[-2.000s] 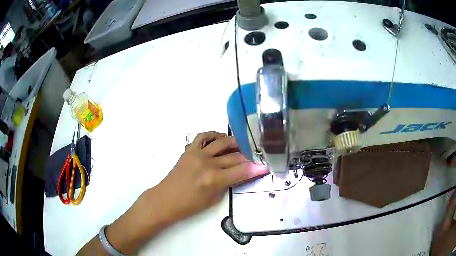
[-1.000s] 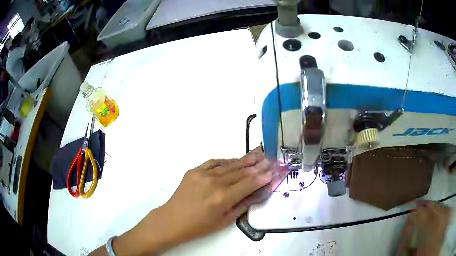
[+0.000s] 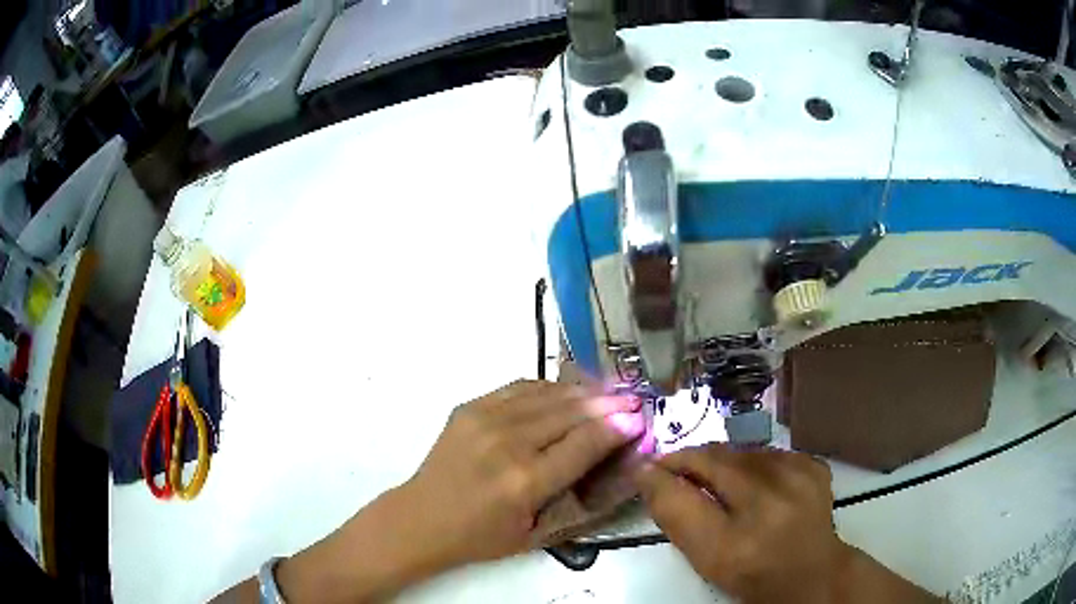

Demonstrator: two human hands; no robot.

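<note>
A brown cloth piece [image 3: 586,501] lies at the needle area of the white sewing machine [image 3: 732,130], mostly covered by my hands. My left hand [image 3: 507,460] lies over the cloth, its fingertips under the pink-white light by the needle. My right hand [image 3: 749,513] pinches the right edge of the cloth just in front of the needle. The presser foot and needle are hidden by fingers and glare. A pile of brown pocket pieces [image 3: 891,395] lies under the machine arm, right of the needle.
Scissors [image 3: 177,439] with one red and one yellow-orange handle lie on a dark cloth [image 3: 132,407] at the left. A small bottle [image 3: 203,281] with yellow-orange liquid is above them. White bins [image 3: 254,77] and another table stand behind.
My right hand has come in from the lower right to the cloth at the needle. My left hand stays at the needle, with brown cloth now showing beneath it. The view has shifted.
</note>
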